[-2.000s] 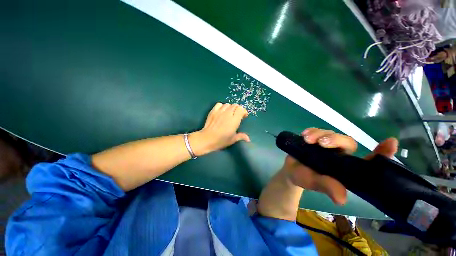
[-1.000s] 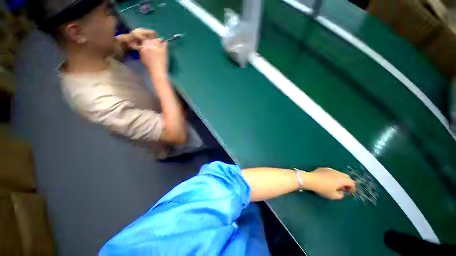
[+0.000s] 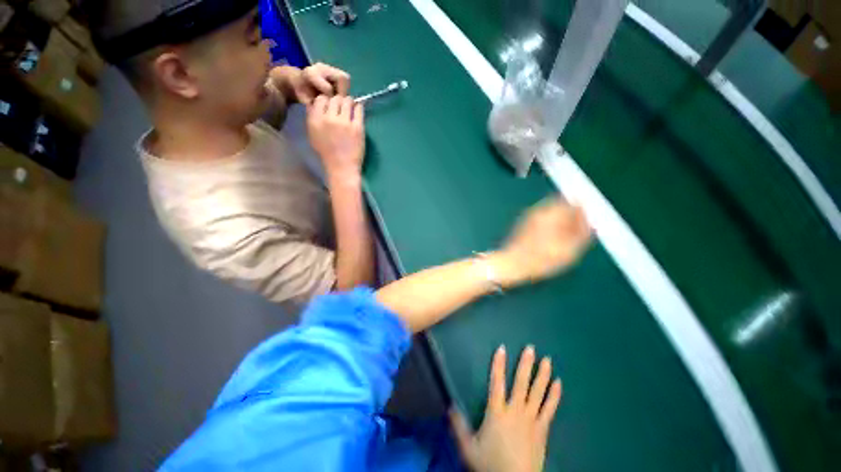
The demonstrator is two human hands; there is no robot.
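Note:
My left hand [image 3: 550, 238], with a bracelet at the wrist, is stretched over the green work surface [image 3: 609, 369] beside the white rail. It is blurred and looks curled; whether it holds anything cannot be told. My right hand [image 3: 516, 419] is low in the picture with its fingers spread over the green surface, and nothing shows in it. A clear bag [image 3: 524, 124] with greyish contents lies against the foot of the upright post, beyond my left hand.
A white rail [image 3: 645, 286] runs along the surface to the pale upright post [image 3: 595, 69]. A seated person in a beige shirt [image 3: 230, 207] at the left holds a slim silver tool [image 3: 380, 93]. Cardboard cartons [image 3: 60, 258] stand behind that person.
My left hand has moved from the loose screws toward the bag and post. My right hand has come into view, empty; the black screwdriver and the screws are out of view. The view has shifted left.

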